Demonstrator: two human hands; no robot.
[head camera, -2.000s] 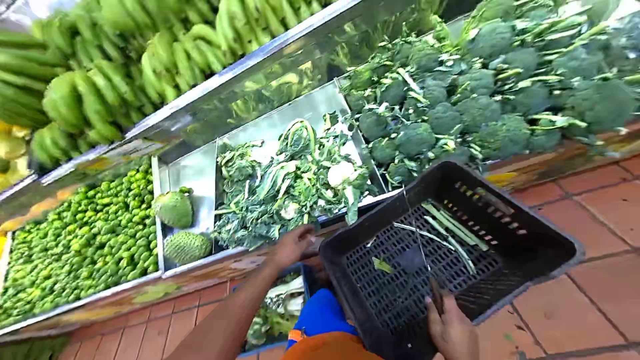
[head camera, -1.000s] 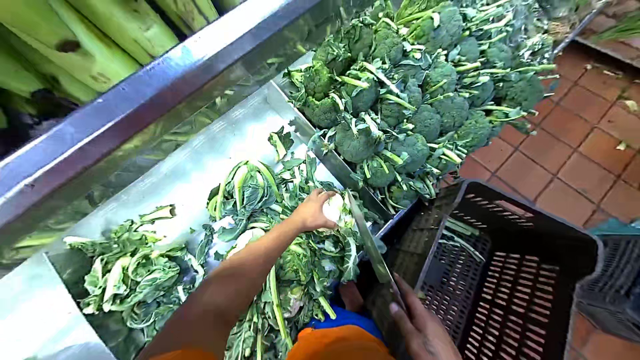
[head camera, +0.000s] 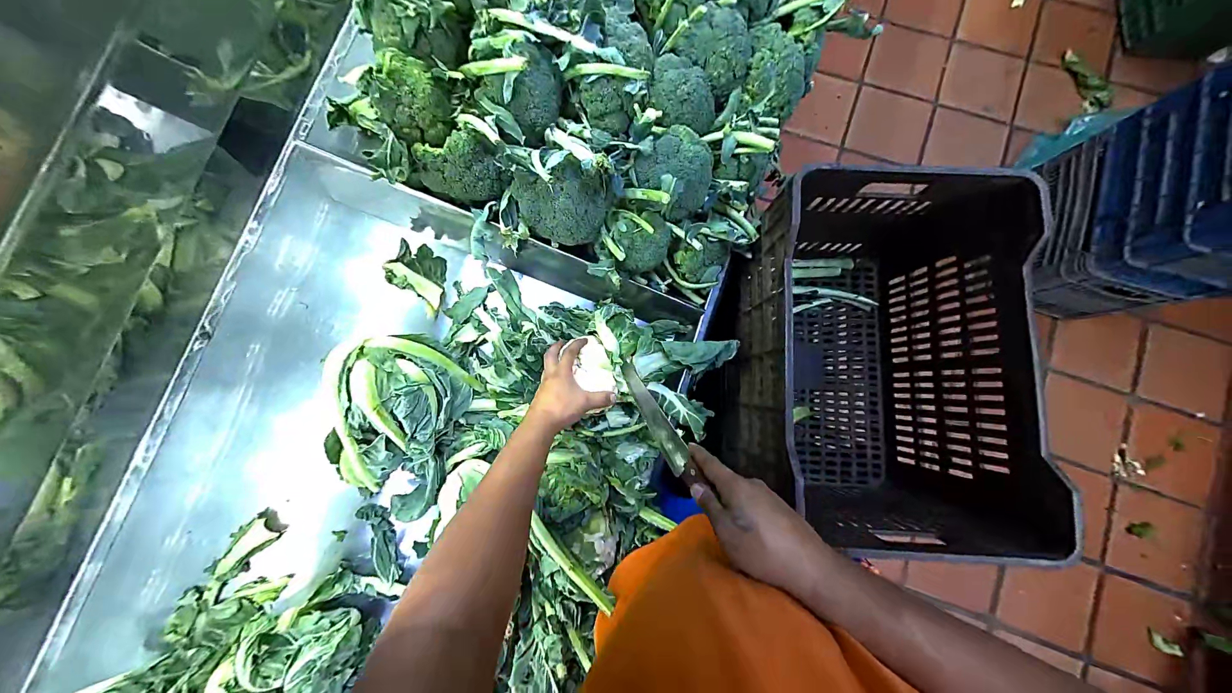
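Observation:
My left hand (head camera: 566, 387) grips a white cauliflower head (head camera: 595, 371) with green leaves spreading from its right side. In my right hand (head camera: 736, 496) is a knife (head camera: 659, 423) with a long blade and a dark handle. The blade's tip end lies against the leafy side of the cauliflower, pointing up and left. Around and below my left hand, loose cauliflower leaves (head camera: 577, 472) cover the metal display bin (head camera: 279, 327). Another leafy cauliflower (head camera: 395, 404) lies to the left of that hand.
Broccoli heads (head camera: 563, 192) fill the compartment beyond a metal divider (head camera: 616, 274). On the right a black plastic crate (head camera: 938, 553) holds a few pale stalks (head camera: 833, 294). Blue and black crates (head camera: 1155, 192) are stacked farther right. Leaf scraps lie on the tiled floor (head camera: 1097, 404).
Two seconds ago my left hand was at the bin's edge without the cauliflower; now it holds one. The knife has come from over the crate to the cauliflower. The view has shifted closer to the bin.

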